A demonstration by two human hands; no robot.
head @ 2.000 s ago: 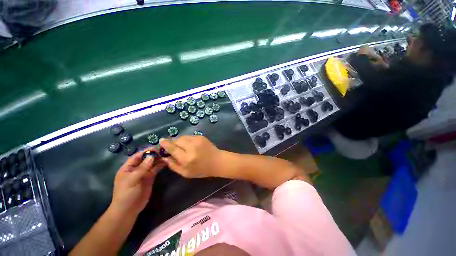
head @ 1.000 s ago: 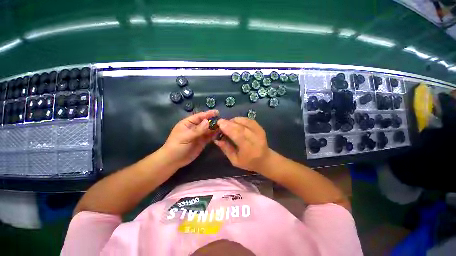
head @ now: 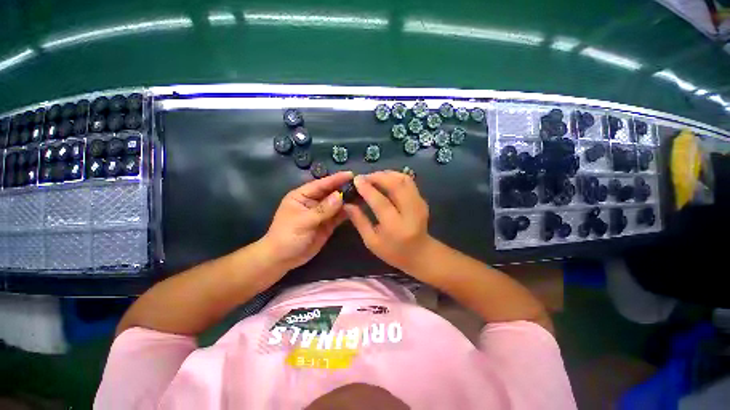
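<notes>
My left hand (head: 306, 215) and my right hand (head: 392, 215) meet over the black work mat (head: 216, 184). Both pinch one small round black unit (head: 349, 190) between their fingertips. Its face is mostly hidden by the fingers. Several board-fitted halves with greenish-silver faces, such as this board-fitted half (head: 415, 126), lie at the mat's upper right. Two more lie apart, just beyond my hands, and one is partly hidden behind my right fingers. Several closed black units, such as this closed black unit (head: 282, 144), lie loose to the upper left of my hands.
The left-hand clear tray (head: 72, 228) has black rounds in its far half and empty silvery pockets in its near half. The right-hand clear tray (head: 515, 122) holds jumbled black shells. A yellow item (head: 685, 170) and a person's dark sleeve are at the right. The green belt (head: 320, 60) runs beyond.
The view has swung round and now faces the mat squarely. The right fingertips have closed over the unit in the left fingers. A dark round now shows clearly just beyond my left hand.
</notes>
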